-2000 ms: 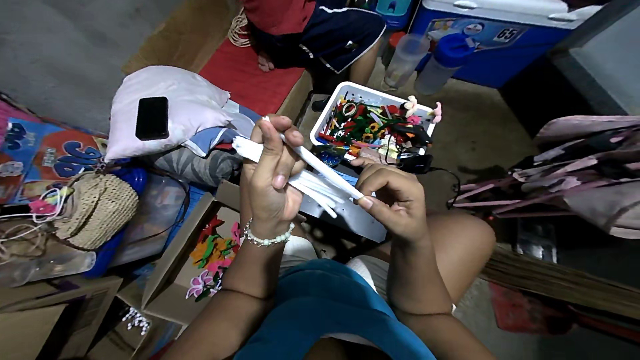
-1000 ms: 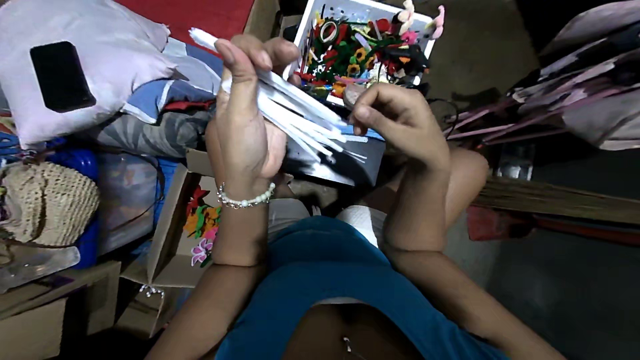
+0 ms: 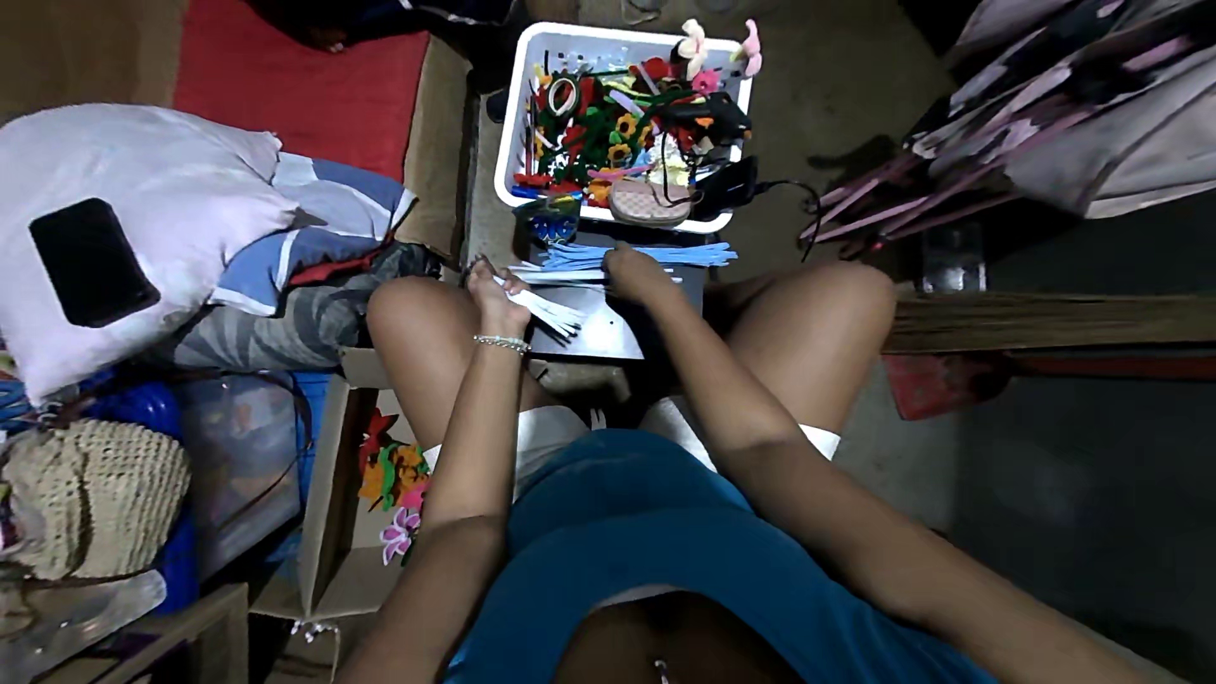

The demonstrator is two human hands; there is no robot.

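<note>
My left hand (image 3: 496,296), with a beaded bracelet at the wrist, holds a bundle of white fuzzy stems (image 3: 551,313) that look like pipe cleaners, their ends fanned out to the right. My right hand (image 3: 638,275) reaches over the small grey metal board (image 3: 608,332) between my knees. Its fingers are at more white stems (image 3: 570,276) and right beside a bundle of light blue stems (image 3: 693,255); whether they grip any cannot be told. Both bundles lie across the far part of the board.
Beyond the board stands a white plastic basket (image 3: 508,142) full of colourful pipe-cleaner flowers. At the left are a pillow (image 3: 190,190) with a black smartphone (image 3: 93,262) and an open cardboard box (image 3: 328,494) of flowers. Pink-wrapped rods (image 3: 912,199) lie at the right.
Both hands have gone from holding the white stems up in front of me down to the board. My right hand has moved to the stems lying there. The view has shifted.
</note>
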